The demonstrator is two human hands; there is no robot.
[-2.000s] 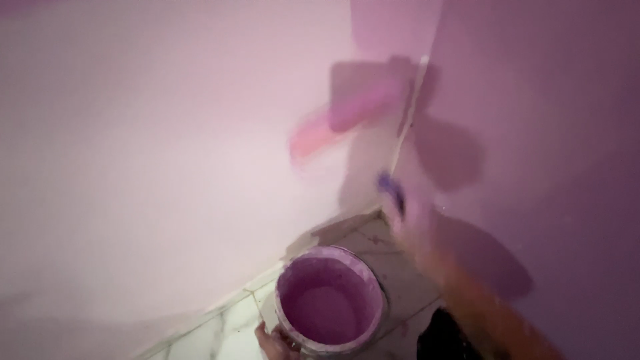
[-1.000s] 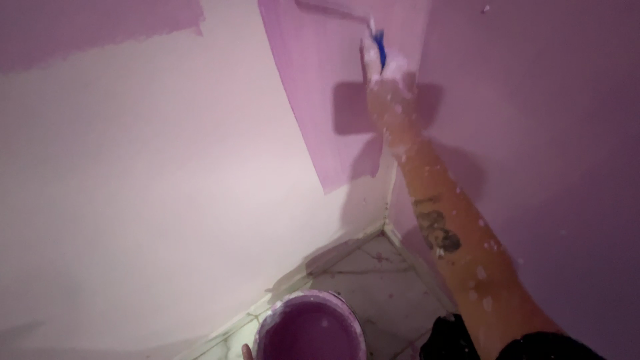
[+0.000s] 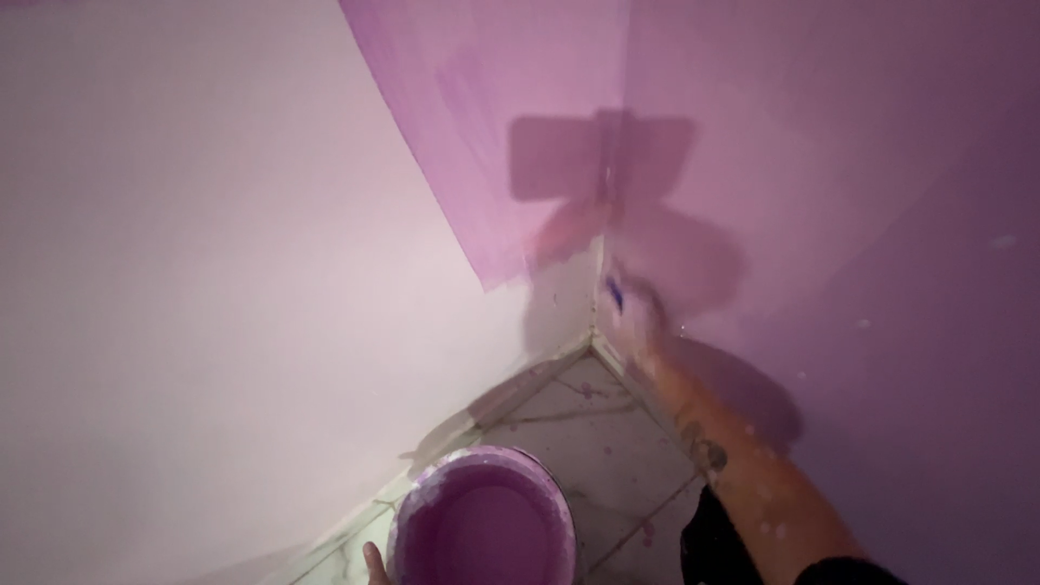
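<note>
My right hand [image 3: 638, 317], blurred and flecked with paint, grips the blue handle [image 3: 615, 292] of a paint roller low in the wall corner. The roller head is blurred near the corner line above the hand, so its outline cannot be made out. At the bottom, a bucket [image 3: 565, 504] holds purple paint [image 3: 496, 528]. A finger of my left hand [image 3: 374, 561] shows against the bucket's left side; the rest of that hand is out of view. Purple paint [image 3: 455, 162] covers part of the left wall beside the corner, with pale wall [image 3: 244, 244] to its left.
The purple right wall [image 3: 853, 244] meets the left wall above a marble-look tiled floor [image 3: 601, 455] with paint spots. A narrow skirting [image 3: 479, 422] runs along the wall's foot. Dark clothing [image 3: 715, 536] shows at the lower right, and shadows fall across the corner.
My right hand was high on the wall one second ago and is now lower, near the floor corner. The purple area on the left wall is larger than two seconds ago.
</note>
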